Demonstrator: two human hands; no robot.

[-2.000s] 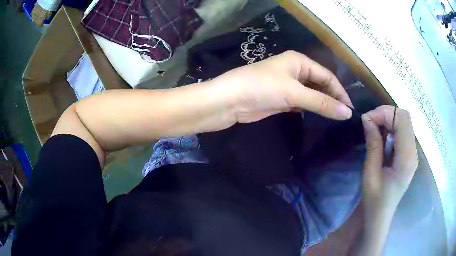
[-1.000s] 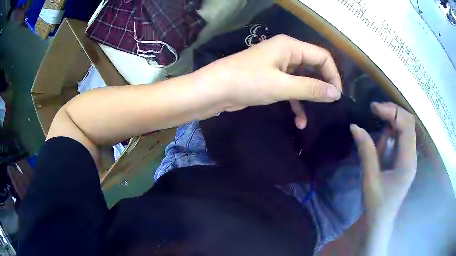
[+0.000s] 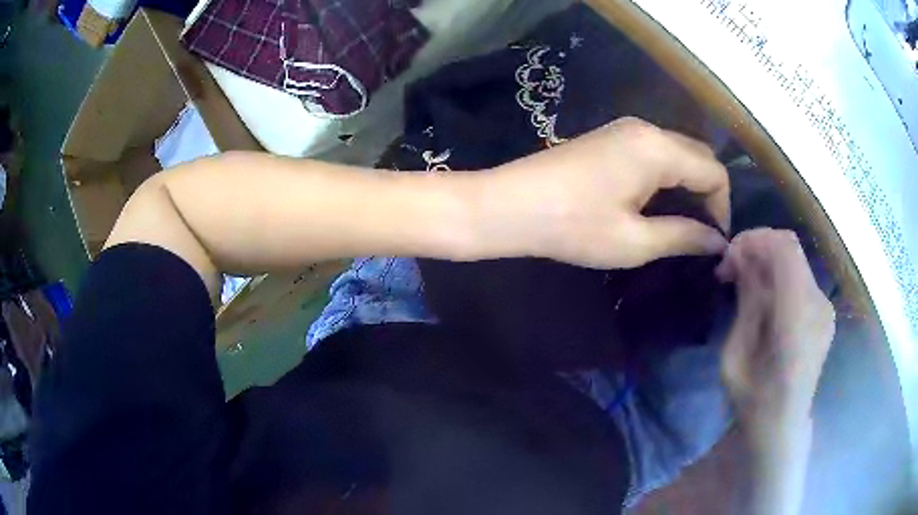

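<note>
A dark garment piece (image 3: 564, 302) lies over the jeans-covered lap and blends with my black top. Cream scalloped embroidery (image 3: 533, 96) shows on it above my left wrist. My left hand (image 3: 644, 196) is bare and pinches the dark cloth between thumb and forefinger. My right hand (image 3: 775, 312) is bare and blurred. Its fingertips are closed at the same spot, touching or nearly touching my left fingertips. The pinched bit of cloth is mostly hidden, and no tool can be made out.
A white table (image 3: 805, 111) with a wood edge and black ruler marks curves along the right. Part of a pale machine shows at the top right corner. A cardboard box (image 3: 111, 131) with white cloth and a maroon plaid garment (image 3: 302, 40) on a pale padded surface are at upper left.
One second ago my right thumb and fingers were spread, away from my left hand; now they are closed at my left fingertips. My left hand has moved slightly right and down. More embroidery shows.
</note>
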